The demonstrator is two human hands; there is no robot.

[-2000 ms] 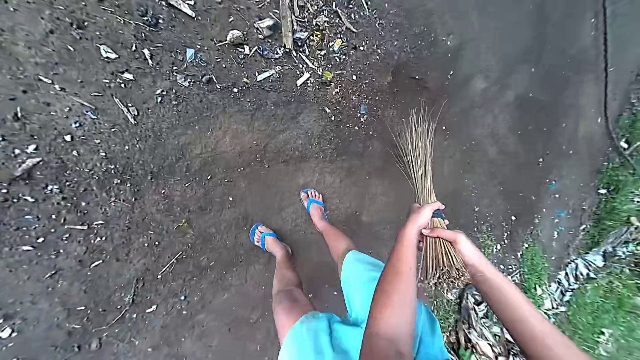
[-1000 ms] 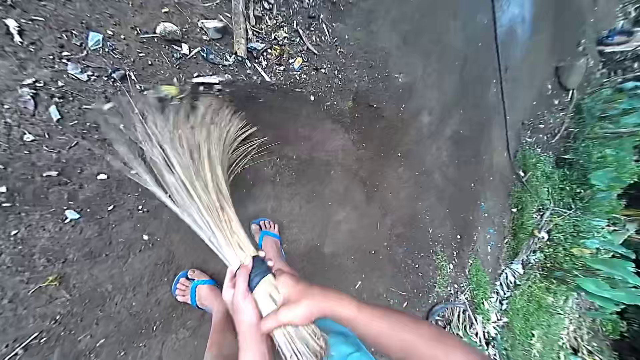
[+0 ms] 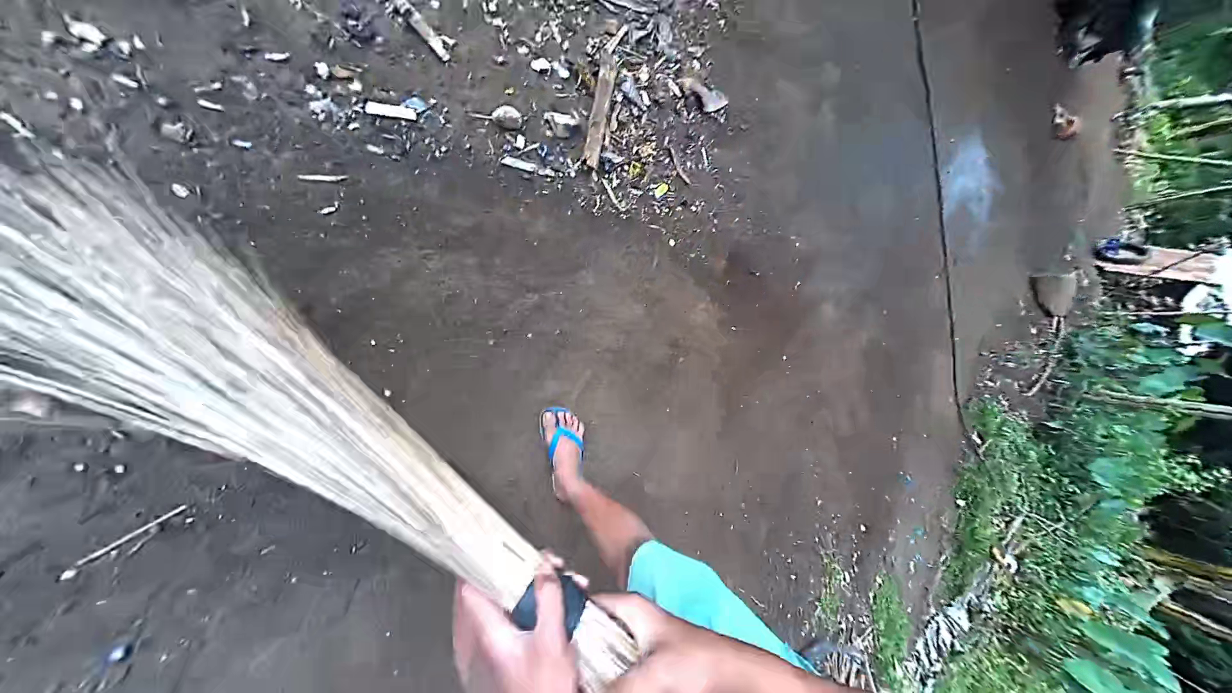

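Note:
A stick broom (image 3: 385,443) made of thin pale ribs runs from the bottom middle up to the left edge, its spread bristles blurred and raised close to the camera. My left hand (image 3: 515,630) grips the bundle at a dark band (image 3: 549,606). My right hand (image 3: 664,645) is closed round the handle end just behind and to the right of the band. Beyond the hands, a foot in a blue flip-flop (image 3: 563,438) stands on the dirt, with turquoise shorts (image 3: 707,597) above that leg. The other foot is hidden.
A heap of litter with a wood piece (image 3: 602,111) lies at the upper middle. More scraps and a stick (image 3: 130,539) are scattered on the left. A dark cable or cord (image 3: 938,212) crosses the ground at right. Green plants (image 3: 1078,539) line the right edge.
The broom has swung from the right side, bristles pointing up, across to the left, and its bristles now look much nearer the camera. Both hands have stayed on it. The view has shifted.

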